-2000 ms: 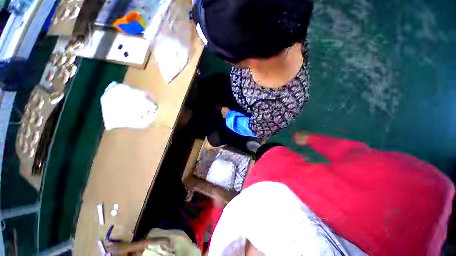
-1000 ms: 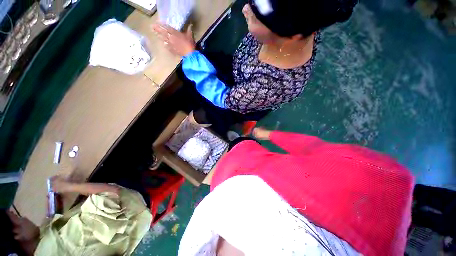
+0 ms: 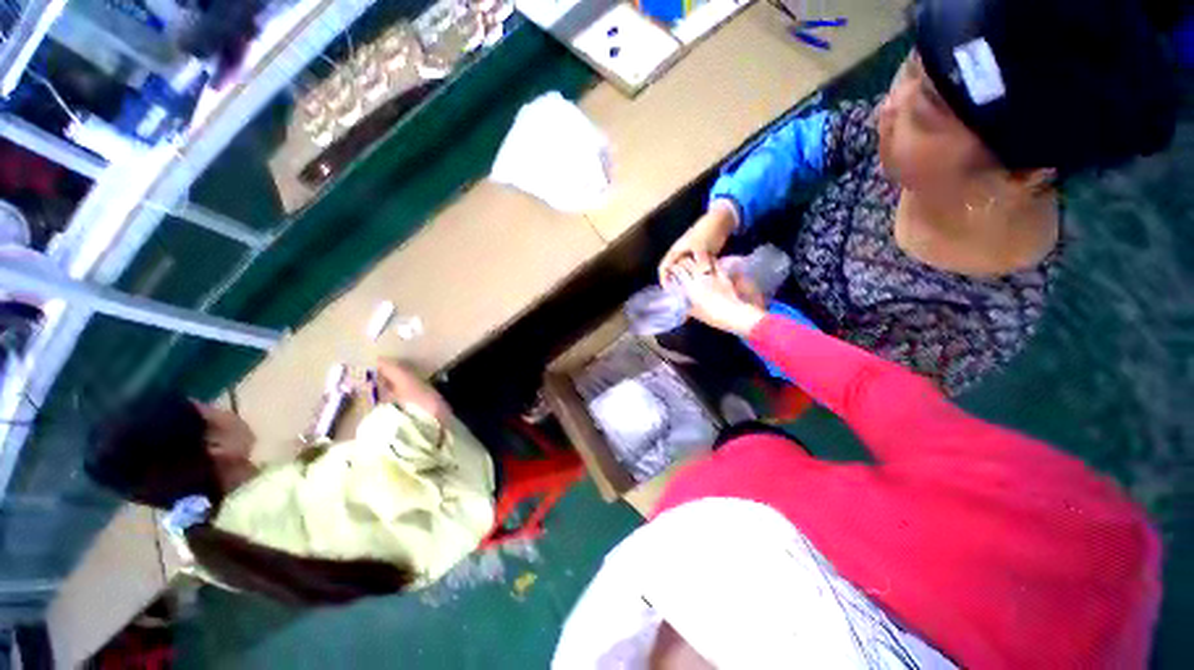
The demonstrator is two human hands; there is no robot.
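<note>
My right hand [image 3: 723, 304], in a red sleeve, reaches up and left to the hands of a seated coworker. Its fingers are closed at a crinkled clear bag [image 3: 656, 312], beside the coworker's hand [image 3: 703, 241]. The hands overlap, and blur hides the exact grip and anything small between them. More clear plastic [image 3: 765, 267] shows right of the hands. My left hand is not in view.
An open carton [image 3: 572, 416] with a white bag [image 3: 630, 412] stands below the hands. The cardboard-covered bench [image 3: 485, 282] bears a white bag of parts [image 3: 555, 153]. Another coworker [image 3: 354, 504] sits at lower left, beside a red stool [image 3: 534, 495].
My right hand has risen from near my lap to the coworker's hands. The clear bag has left the bench and is at our hands. The view has swung left, showing more of the coworker at lower left.
</note>
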